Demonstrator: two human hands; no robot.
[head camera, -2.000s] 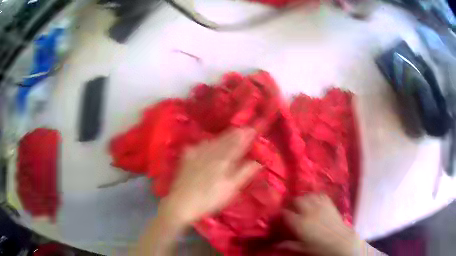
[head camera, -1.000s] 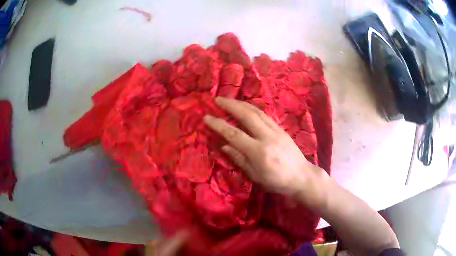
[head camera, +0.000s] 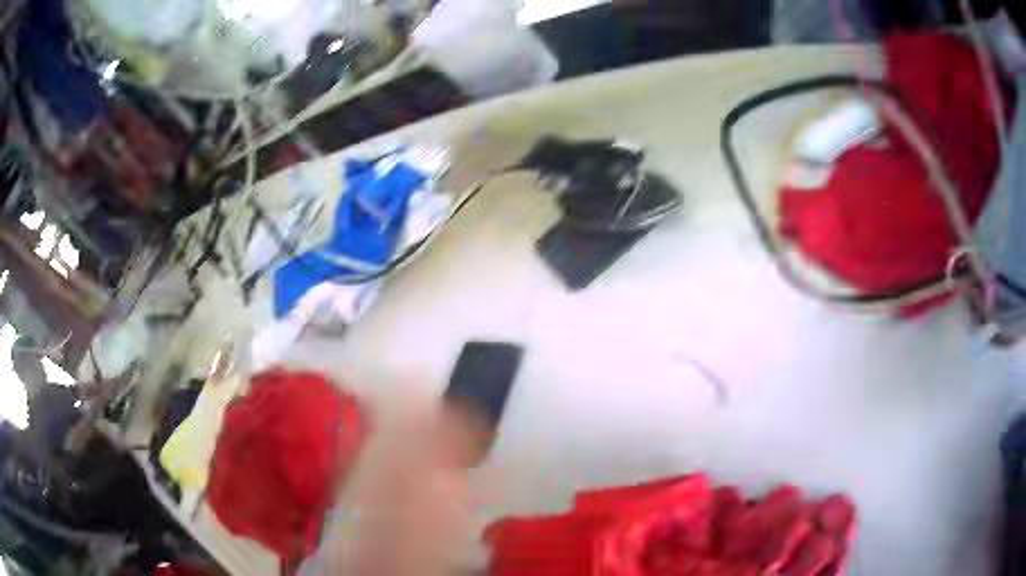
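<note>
My left hand (head camera: 411, 495) is blurred at the bottom, left of the garment. Its fingertips overlap the lower end of a dark rectangular block (head camera: 486, 377) lying on the pale table; whether they grip it cannot be told. The red floral lace garment (head camera: 731, 534) lies at the bottom edge, partly cut off, with a smooth red part at its left. A red lace heap (head camera: 281, 456) lies left of my hand. My right hand is out of the picture.
An iron (head camera: 613, 191) sits on a dark plate (head camera: 585, 257) at the far side. Blue cloth (head camera: 366, 225) lies left of it. Red cloth (head camera: 866, 214) and a looped dark cord (head camera: 737, 186) are at the far right. Yellow cloth (head camera: 194, 444) is at the left edge.
The view has swung left and up, so the garment now sits at the bottom edge. My left hand has moved from the garment to the block. My right hand has left the picture.
</note>
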